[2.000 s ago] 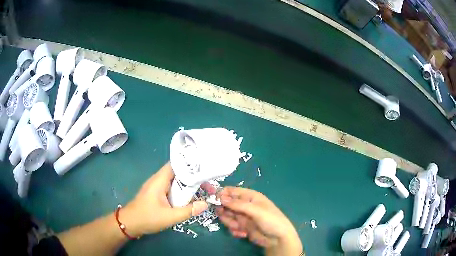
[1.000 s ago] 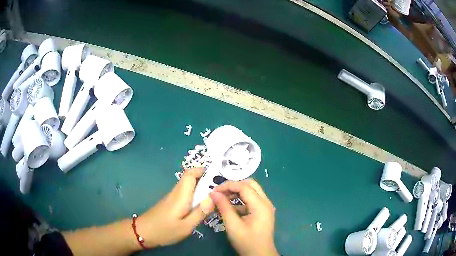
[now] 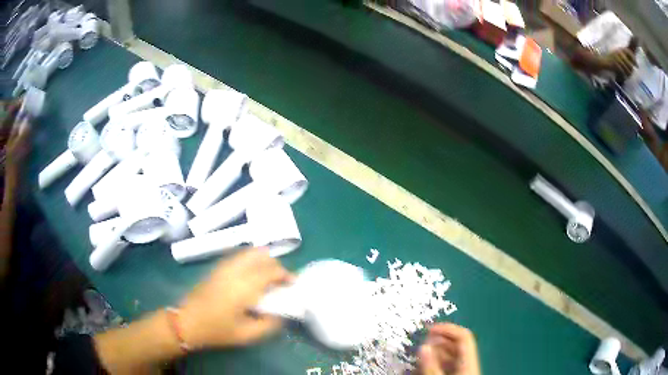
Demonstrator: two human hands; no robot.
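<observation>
My left hand (image 3: 233,299) is closed around the handle of a white fan body (image 3: 338,302), blurred, low in the centre of the view. The fan's round head points right and covers part of a loose heap of small white clips (image 3: 414,293). My right hand (image 3: 448,351) is at the bottom edge, cut off, beside the heap with fingers curled. Whether it holds a small clip cannot be seen.
Grouped white fans (image 3: 220,187) lie just beyond my left hand. A cream strip (image 3: 432,216) separates the bench from the dark green conveyor, where one fan (image 3: 579,222) lies. Another person's hand (image 3: 615,62) shows far right. Fans lie at the lower right corner.
The view has turned left. My left hand has moved the fan left, off my right hand, toward the grouped fans. My right hand has left the fan's handle and is now beside the clips.
</observation>
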